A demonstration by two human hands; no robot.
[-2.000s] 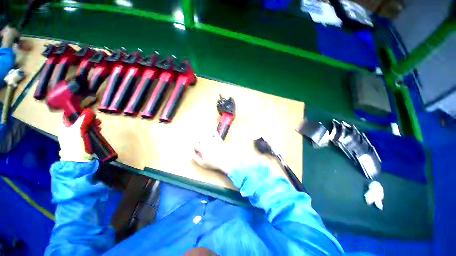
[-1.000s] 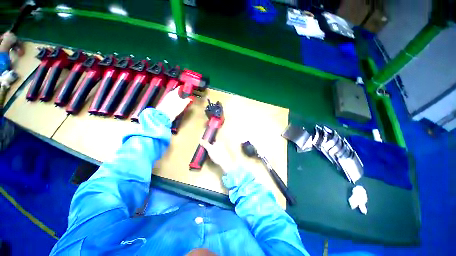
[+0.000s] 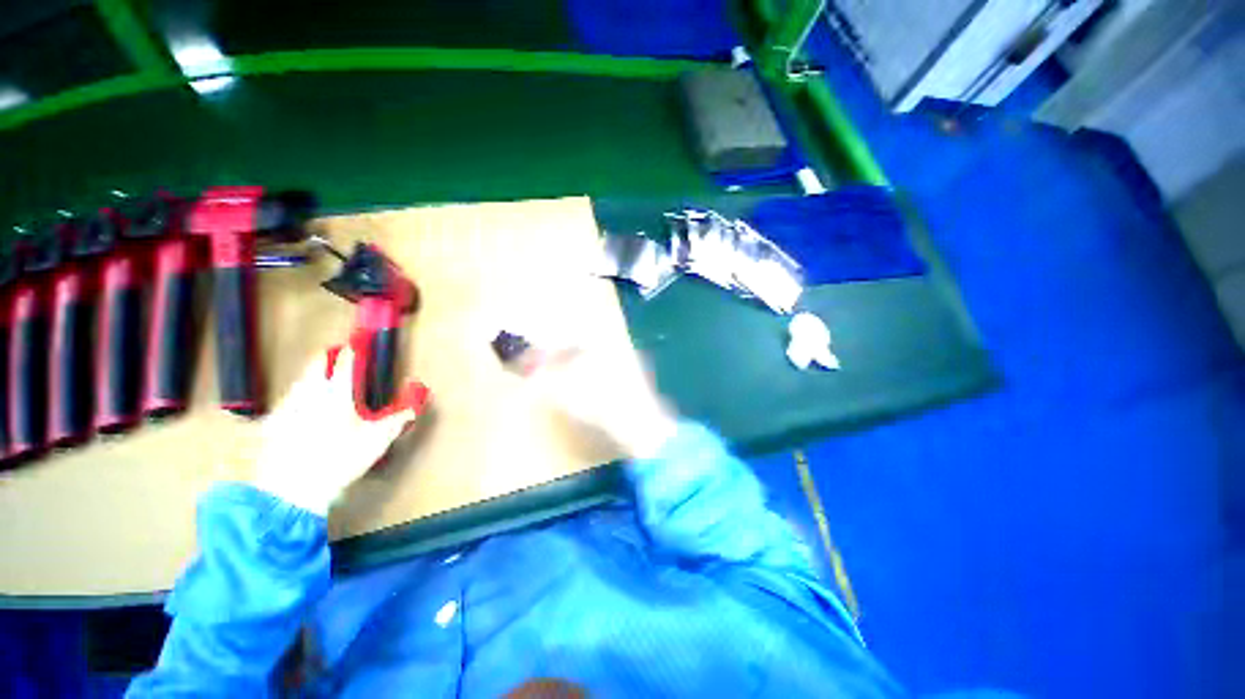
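A red-and-black power tool body (image 3: 378, 317) with a bare dark grey head and a thin rod lies on the tan cardboard (image 3: 451, 458). My left hand (image 3: 321, 430), in a glove with red-orange fingertips, is around its grip. My right hand (image 3: 594, 396) is blurred and covers the mallet's handle; only the dark mallet head (image 3: 512, 346) shows clearly. Whether my right fingers are closed on the handle cannot be told. A tool with a red head housing (image 3: 232, 301) stands at the right end of the tool row.
More red-and-black tools (image 3: 120, 328) lie in a row at left. Silver metal plates (image 3: 731, 260) are fanned on the green mat (image 3: 683, 369), with a white crumpled lump (image 3: 810, 341) beside them. Behind are a blue cloth (image 3: 847, 235), a grey block (image 3: 733, 120) and green framing (image 3: 437, 59).
The view has swung right. My left hand has let go of the red-headed tool in the row and taken hold of the bare-headed one. My right hand has left that tool and moved to the mallet.
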